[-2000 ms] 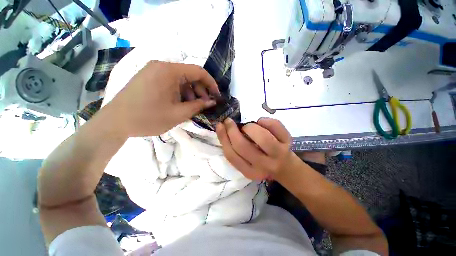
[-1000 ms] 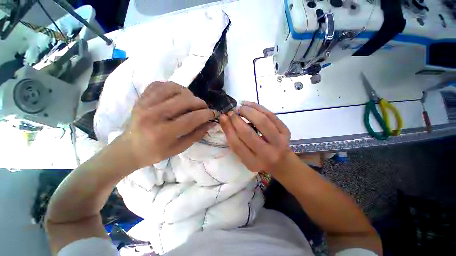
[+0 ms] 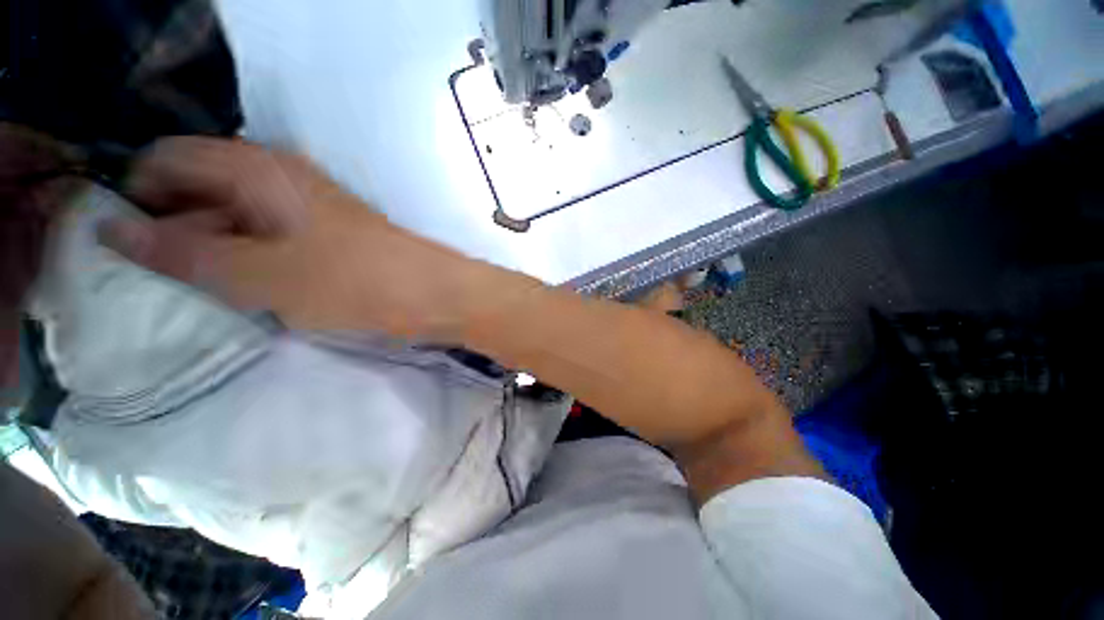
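Note:
The white padded lining [image 3: 279, 436] lies bunched over my lap, blurred at its upper left end. My right hand [image 3: 218, 218] is at the upper left, blurred, with its fingers bent at the lining's upper end; dark fabric [image 3: 151, 73] lies beyond it. My left hand [image 3: 24, 206] is at the left edge, cut off, dark and blurred. What its fingers do cannot be made out. The sewing machine's needle area [image 3: 533, 109] is at the top, away from both hands.
Scissors with green and yellow handles [image 3: 787, 158] lie on the white table [image 3: 400, 145], with a small brown-handled tool [image 3: 897, 133] to their right. A blue crate [image 3: 847, 454] and dark checked fabric [image 3: 981, 357] are low at the right, above a speckled floor.
The view has swung left, so the machine and scissors sit higher and further left. Both hands have moved from the middle to the left edge, and the lining now stretches toward the upper left.

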